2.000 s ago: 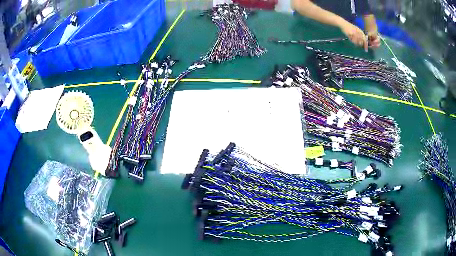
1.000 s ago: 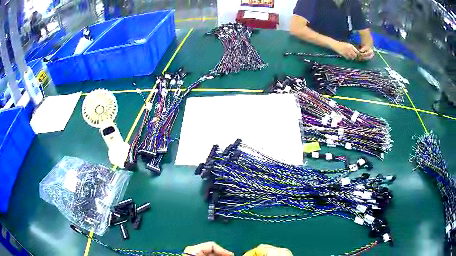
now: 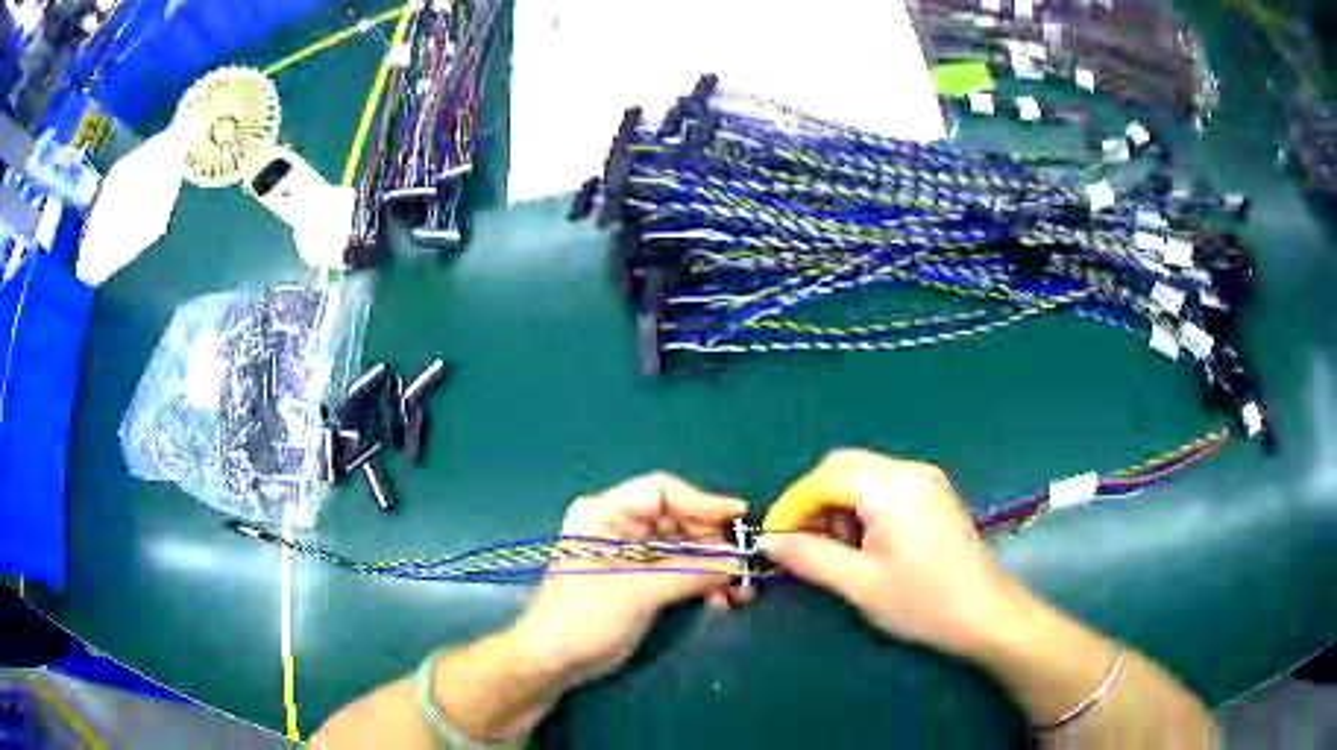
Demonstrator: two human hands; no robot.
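My left hand [image 3: 623, 564] holds a small black connector housing [image 3: 745, 552] with a pale edge, from its left side. A long thin wire harness [image 3: 440, 560] of blue, yellow, black and white wires runs from the housing through my left hand to the left. My right hand [image 3: 887, 542] is at the housing's right side, thumb and finger pinched at it; a yellow-orange cover shows on a finger. What the fingertips pinch is too small to tell. Reddish and yellow wires with a white label [image 3: 1073, 491] run out to the right behind my right hand.
A big pile of blue-yellow harnesses [image 3: 880, 235] lies beyond my hands. A clear plastic bag [image 3: 242, 388] and loose black housings [image 3: 384, 418] lie at left. Beyond are a cream fan [image 3: 230, 125], red-purple harnesses [image 3: 428, 125] and a white sheet [image 3: 704, 52]. Blue bins [image 3: 37, 425] stand at the left edge.
The view has tipped down. Both hands, earlier only at the bottom edge, are now fully in the picture with the housing between them. The other person is out of view.
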